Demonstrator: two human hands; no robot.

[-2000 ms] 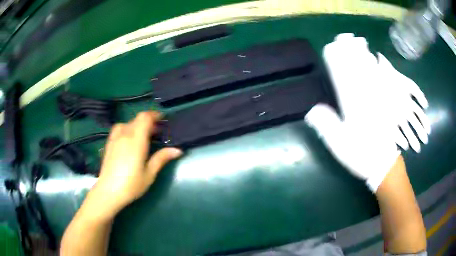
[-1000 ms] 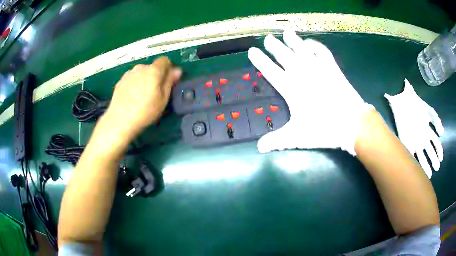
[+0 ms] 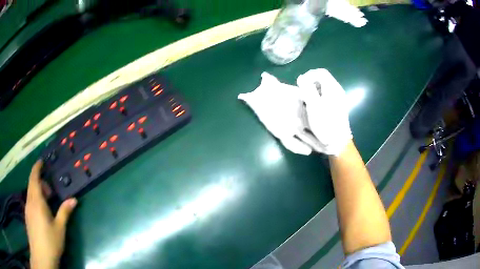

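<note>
Two black power strips (image 3: 113, 136) lie side by side on the green surface at the left, red-shuttered sockets facing up. My bare left hand (image 3: 47, 215) is around their near left end, fingers and thumb at the corners. My right hand (image 3: 325, 113), in a white knit glove, is right of centre with its fingers curled at the right edge of a spare white glove (image 3: 271, 107). It seems to grip that glove; its fingertips are partly hidden. The spare glove's cuff end points up and left.
A clear plastic bottle (image 3: 289, 37) is at the top centre, with another white cloth or glove (image 3: 346, 11) beside it. A cream strip (image 3: 205, 47) crosses behind the power strips. Dark cords (image 3: 13, 210) show at the left edge. The bench edge (image 3: 387, 142) and yellow floor lines are at right.
The view has swung right. The strips, first back-up, now show their full socket faces. My right hand has left the strips and is at the spare glove. My left hand is at the strips' left end.
</note>
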